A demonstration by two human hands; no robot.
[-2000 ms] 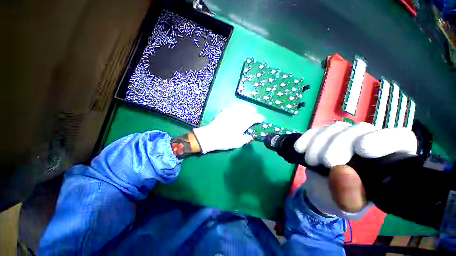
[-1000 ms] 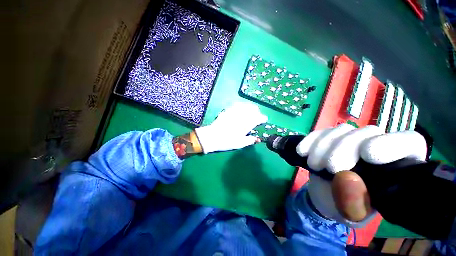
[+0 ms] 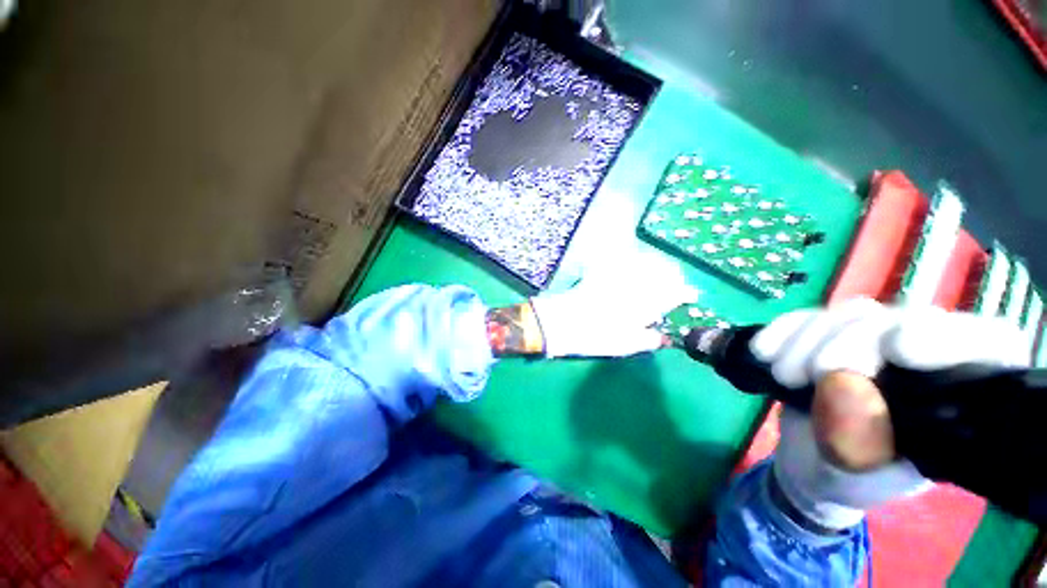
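My left hand (image 3: 609, 308), in a white glove, holds the left end of a narrow green circuit board (image 3: 692, 320) on the green mat. My right hand (image 3: 855, 356), gloved with a bare thumb, grips a black electric screwdriver (image 3: 752, 356). Its tip is at the board, close to my left fingertips; the exact contact point is too small to tell. My right hand and the tool hide the rest of that board. Several more green boards with silvery spots (image 3: 735, 230) lie side by side just beyond.
A black screw tray (image 3: 530, 279) with heaped silvery screws stands beyond my left hand, beside a large brown carton (image 3: 230, 138). White-faced boards (image 3: 932, 247) lie on a red mat (image 3: 882, 236) at the right. The green mat (image 3: 597, 448) is in front of me.
The whole view has shifted, so the tray, boards and hands appear farther right and more carton shows. Both hands keep nearly the same hold at the board.
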